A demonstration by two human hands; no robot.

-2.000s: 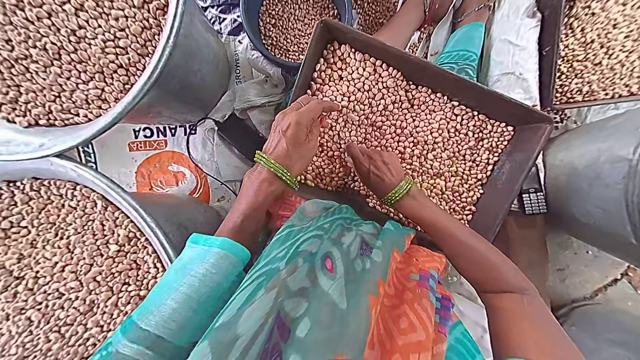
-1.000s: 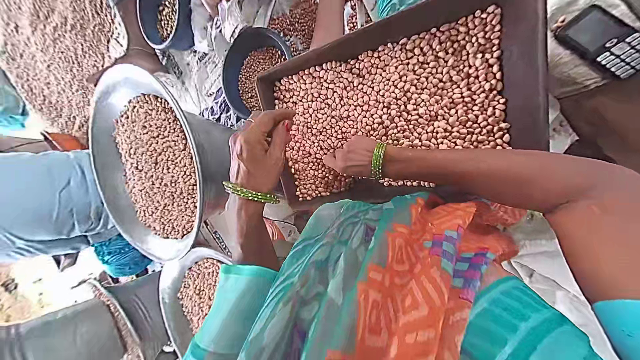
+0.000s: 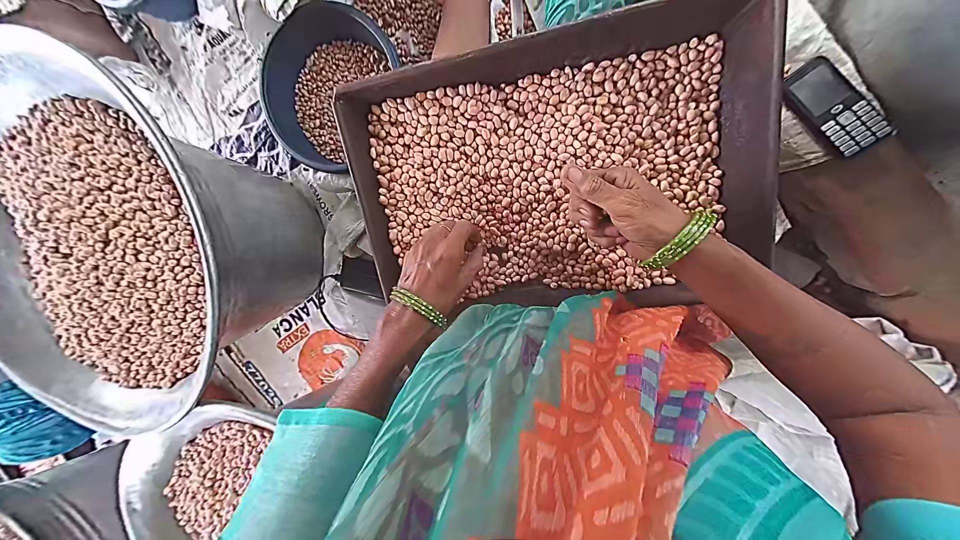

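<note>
A dark rectangular tray [image 3: 750, 127] full of shelled, reddish-skinned peanuts [image 3: 480, 150] rests at my lap. My left hand [image 3: 442, 262] is at the tray's near left corner, its curled fingertips touching the peanuts; whether any are between them is hidden. Over the right half of the tray, my right hand [image 3: 619, 202] has its fingers curled in, thumb against the forefinger; I cannot tell if a peanut is inside. Green bangles circle both wrists.
A large metal basin [image 3: 202, 247] of peanuts stands left, with another metal basin [image 3: 142, 472] below it. Beyond the tray's left corner is a dark blue tub [image 3: 274, 75] of peanuts. A keypad phone [image 3: 836, 105] lies right. Printed sacks [image 3: 277, 360] lie underneath.
My right hand has moved right across the tray, away from my left hand, and now has its fingers curled. My left hand is lower, near the tray's near edge. The view has shifted.
</note>
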